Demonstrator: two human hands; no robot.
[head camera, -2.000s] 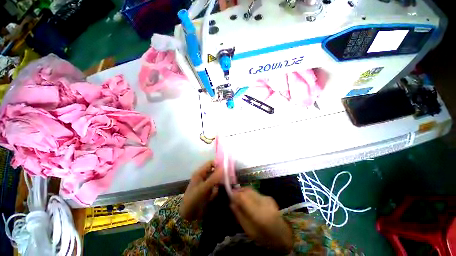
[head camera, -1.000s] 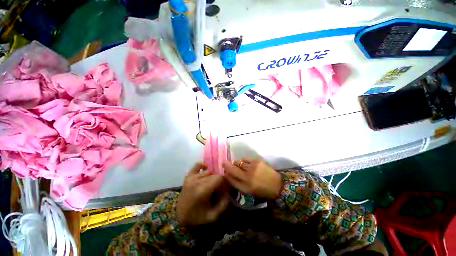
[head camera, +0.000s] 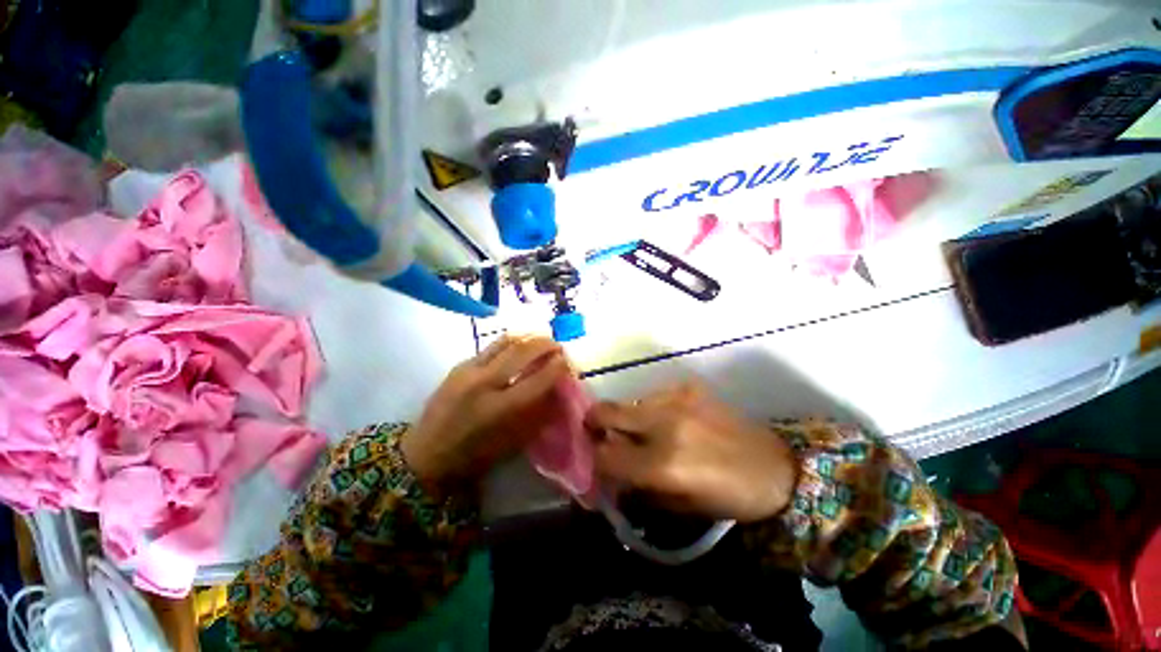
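A pink fabric piece (head camera: 560, 433) is held between my two hands, just in front of the needle area (head camera: 548, 274). My left hand (head camera: 484, 405) grips its upper left part, fingertips close to the presser foot. My right hand (head camera: 694, 452) grips its right side with bent fingers. A white elastic or cord (head camera: 668, 553) hangs in a curve below the pink piece and my right hand. Its upper end is hidden by the fabric and fingers.
A large heap of pink fabric (head camera: 153, 382) lies at left. Black snips (head camera: 672, 270) lie right of the needle. The white sewing machine (head camera: 789, 115) has a blue guard (head camera: 306, 178) at its left. A black phone-like slab (head camera: 1038, 283) lies right. A red stool (head camera: 1101, 535) stands lower right.
Both hands have moved up from the table's front edge to near the presser foot with the pink piece. The view has come closer to the machine, and the blue guard looms larger.
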